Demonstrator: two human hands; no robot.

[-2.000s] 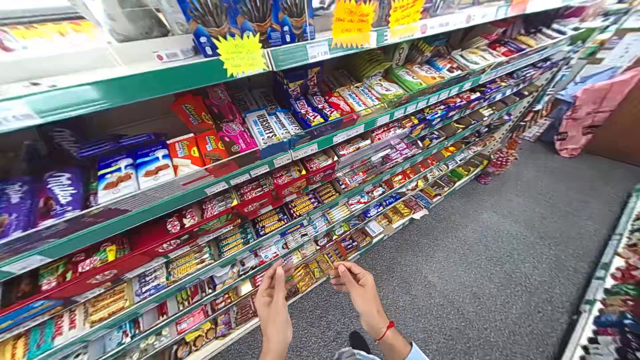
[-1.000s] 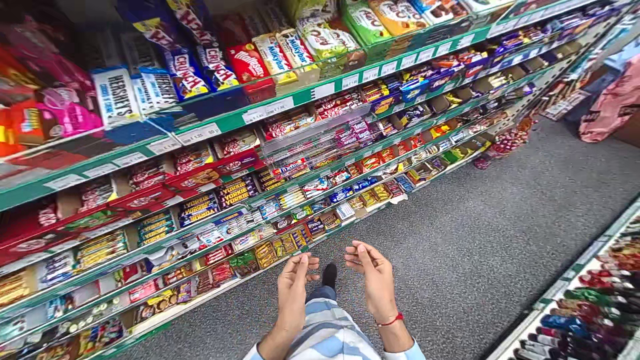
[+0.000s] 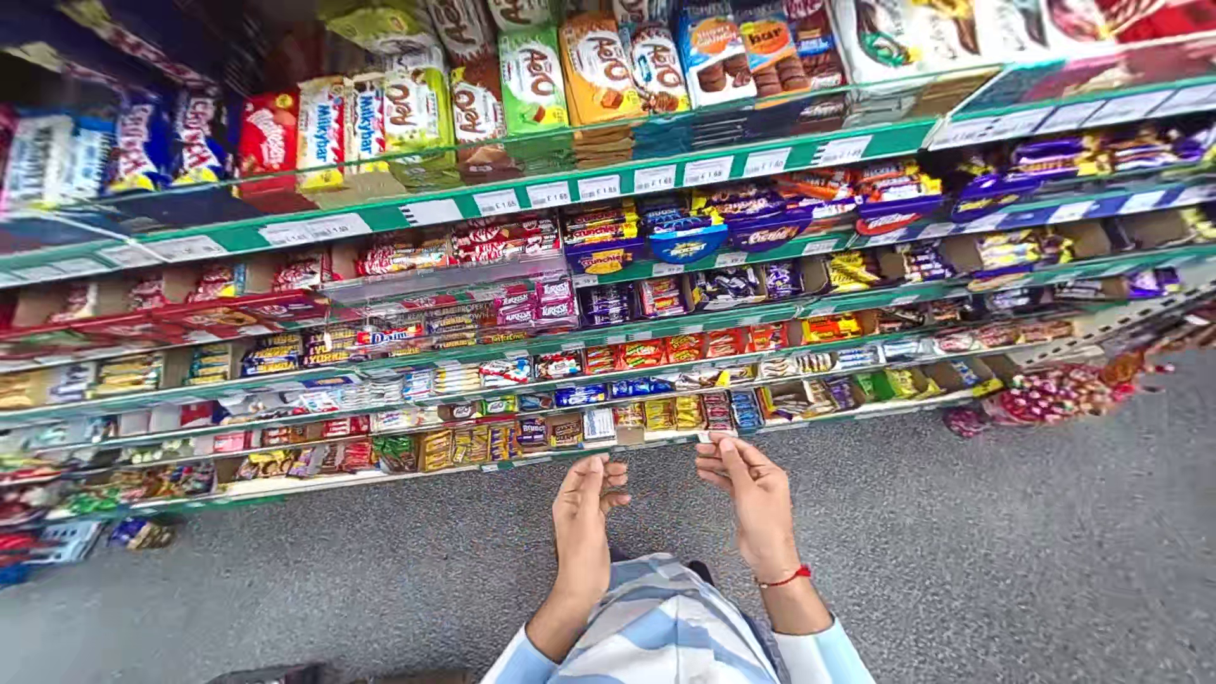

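Both of my hands are raised in front of my body, apart from each other, with fingers curled. My left hand (image 3: 584, 522) holds nothing; its thumb is near the index finger. My right hand (image 3: 755, 499), with a red string bracelet (image 3: 785, 577) at the wrist, is also without an object, thumb and fingers slightly parted. Neither visibly touches the shelves. Beyond the fingertips lie the lowest rows, with yellow-wrapped bars (image 3: 658, 414) and blue-wrapped bars (image 3: 746, 409). Higher up stand Aero chocolate bars (image 3: 532, 81) and Milkybar bars (image 3: 323, 123).
Tiered shelves with green price-label edges (image 3: 655, 178) run across the view. A clear plastic tray (image 3: 446, 285) juts out at mid-height. Red-and-pink packets (image 3: 1054, 394) hang at the right end. Grey carpet (image 3: 950, 541) lies below; a dark object (image 3: 271, 674) is at the bottom edge.
The view has turned and come closer to the shelves. The pink item and the opposite shelf at the right are out of view. Both hands stay raised and apart.
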